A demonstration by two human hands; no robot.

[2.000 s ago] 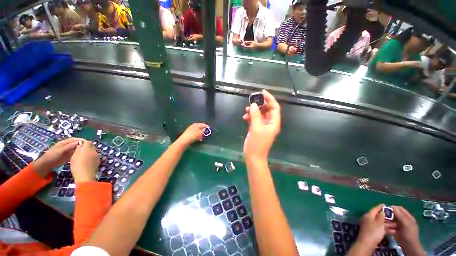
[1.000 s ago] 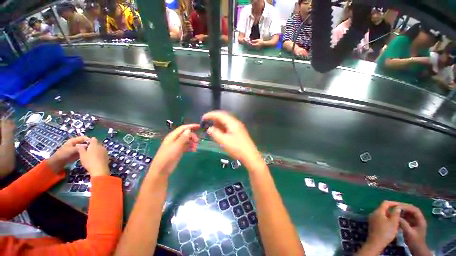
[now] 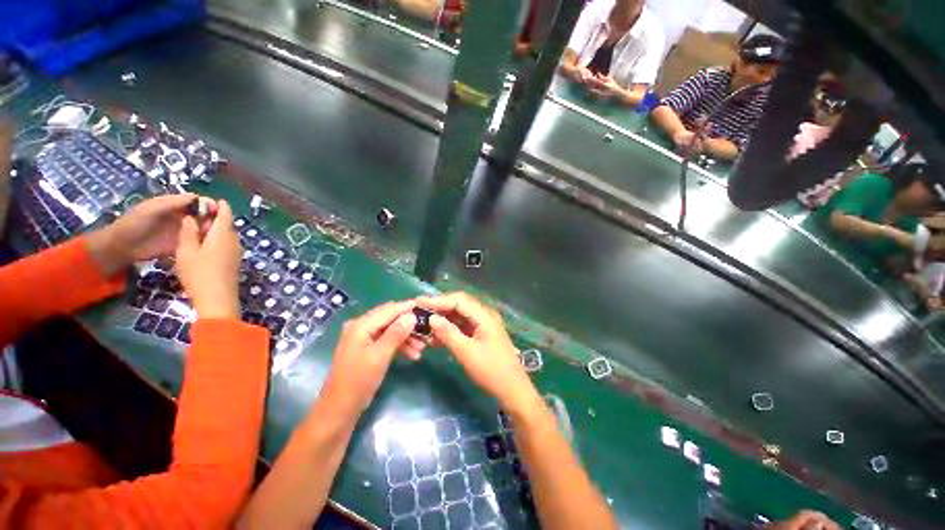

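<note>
My left hand (image 3: pixel 368 347) and my right hand (image 3: pixel 471 336) meet over the near edge of the belt. Their fingertips hold a small square black unit (image 3: pixel 423 322) between them. Below my hands a clear blister tray (image 3: pixel 430 481) lies on the green bench. Its left pockets look empty, with glare on the upper left. Some pockets on its right hold black units (image 3: pixel 495 446), partly hidden by my right forearm.
A neighbour's orange sleeves (image 3: pixel 223 393) and filled tray (image 3: pixel 280 280) are on the left. A green post (image 3: pixel 456 135) rises ahead. Clear frames (image 3: pixel 599 366) lie along the belt (image 3: pixel 622 300); white pieces (image 3: pixel 691 451) lie at right. A blue bin (image 3: pixel 93 31) is far left.
The view has turned and tilted down. My hands have come together; the black unit, earlier raised in my right hand, is now between both hands' fingertips, lower down.
</note>
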